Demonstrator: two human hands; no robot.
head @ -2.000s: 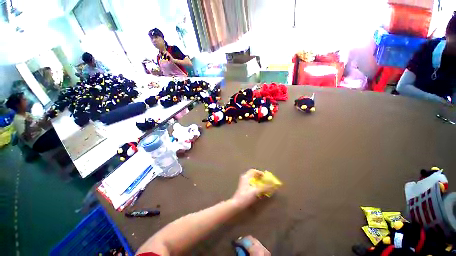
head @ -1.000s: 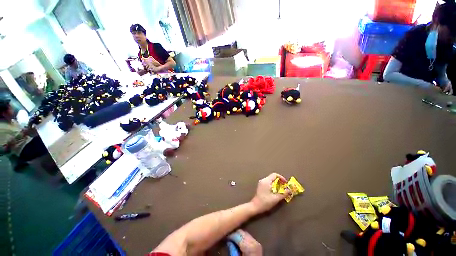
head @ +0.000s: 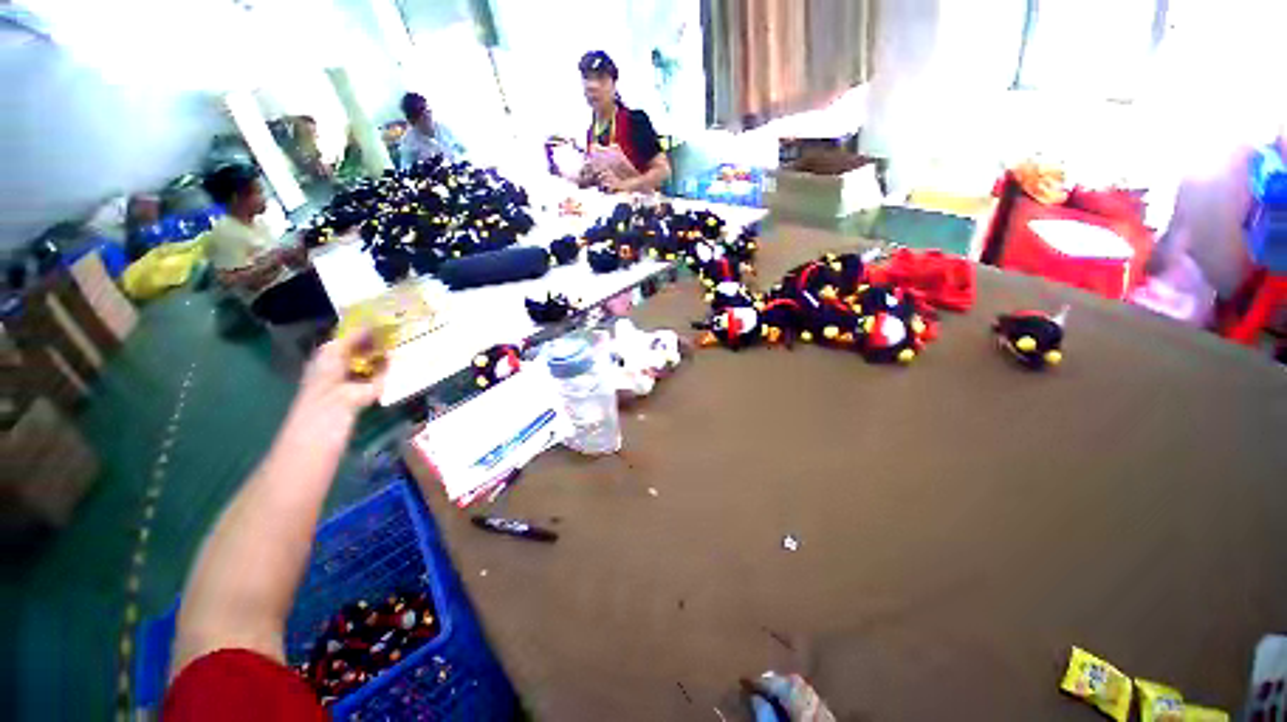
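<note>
My left hand (head: 346,370) is raised at the left, above the floor side of the table, and holds small yellow packets (head: 388,319). The arm is stretched out in a red sleeve. My right hand (head: 793,697) is at the bottom edge, mostly cut off, with a pale blue patch on its fingers; whether it holds anything cannot be told. More yellow packets (head: 1097,683) lie on the brown table (head: 903,480) at the lower right.
A blue crate (head: 440,564) with small plush parts stands at the lower left. A marker (head: 514,529), papers (head: 487,430), a clear bottle (head: 584,402) and a white plush (head: 644,356) line the table's left side. Penguins (head: 889,327) lie at the back. People sit beyond.
My left hand has moved from the table's middle to the upper left with the yellow packets. The view has turned left, and the blue crate shows more. My right hand stays low at the front.
</note>
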